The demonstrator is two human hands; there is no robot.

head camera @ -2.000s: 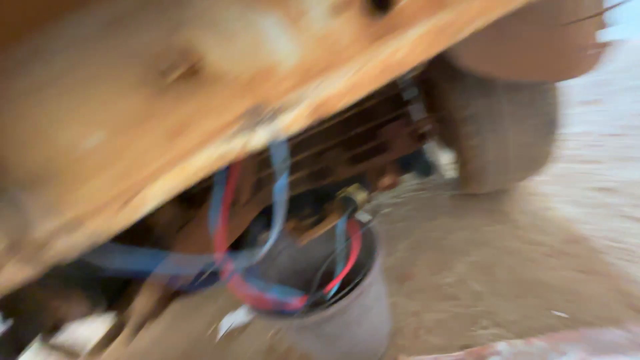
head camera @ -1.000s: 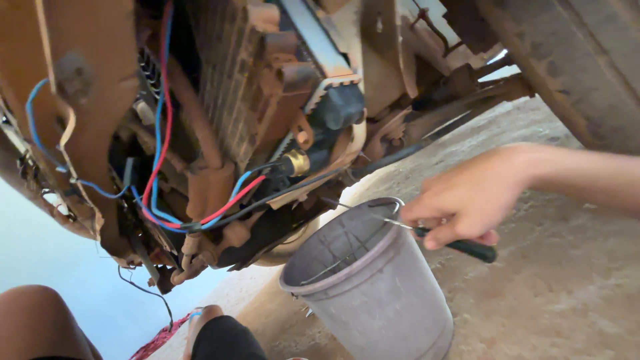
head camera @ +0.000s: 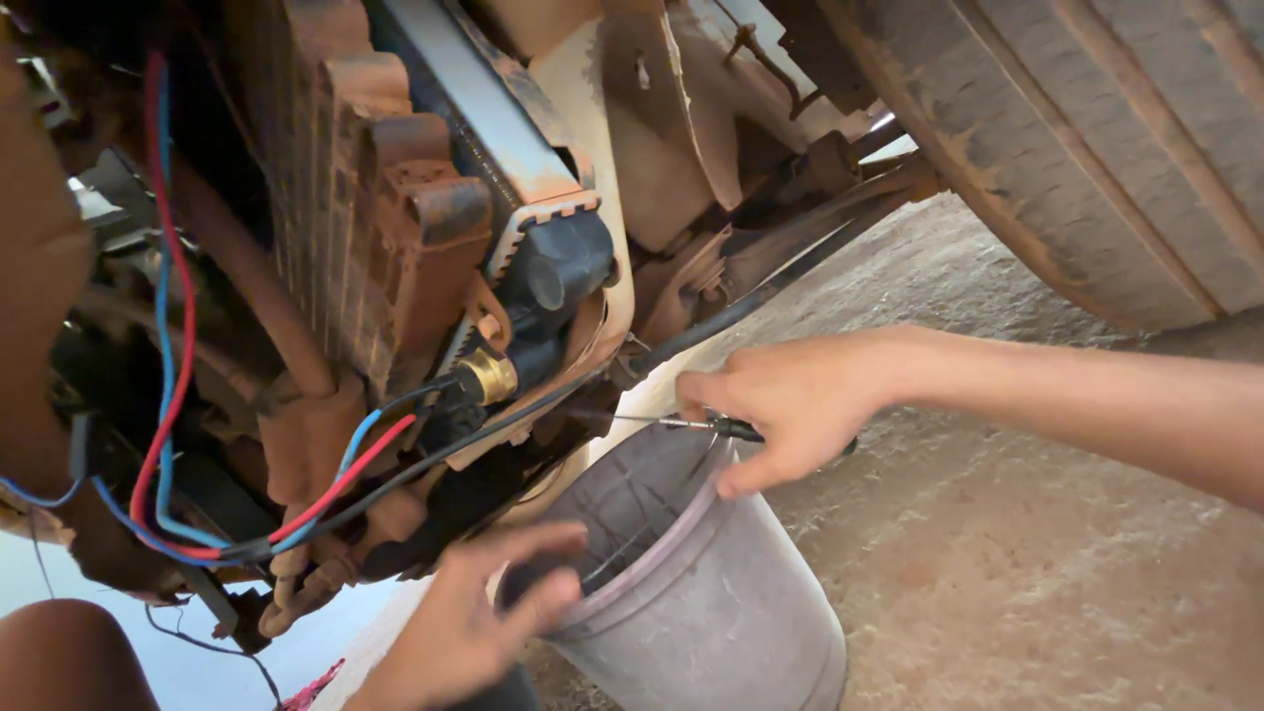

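Observation:
My right hand (head camera: pixel 790 405) holds a thin-shafted tool by its dark handle (head camera: pixel 739 430), above the rim of a grey plastic bucket (head camera: pixel 731 583). The metal shaft points left toward the vehicle's underside. Over the bucket's near left rim is my left hand (head camera: pixel 494 612), fingers apart, with nothing in it. A brass fitting (head camera: pixel 489 376) sits at the lower end of the radiator's black plastic tank (head camera: pixel 573 257), with a black connector on it. Red wire (head camera: pixel 346 479) and blue wire (head camera: pixel 166 395) loop down at the left and run toward that fitting.
A dusty tire (head camera: pixel 1106 148) fills the upper right. A dirt-covered finned core (head camera: pixel 326 197) stands beside the radiator. A black cable (head camera: pixel 731 314) crosses under the vehicle. Rough ground (head camera: pixel 987 592) lies right of the bucket. A knee (head camera: pixel 74 657) shows at lower left.
My left hand has come into view over the bucket. My right hand still holds the tool, whose shaft now points more level toward the vehicle. The view swung strongly after the first frame.

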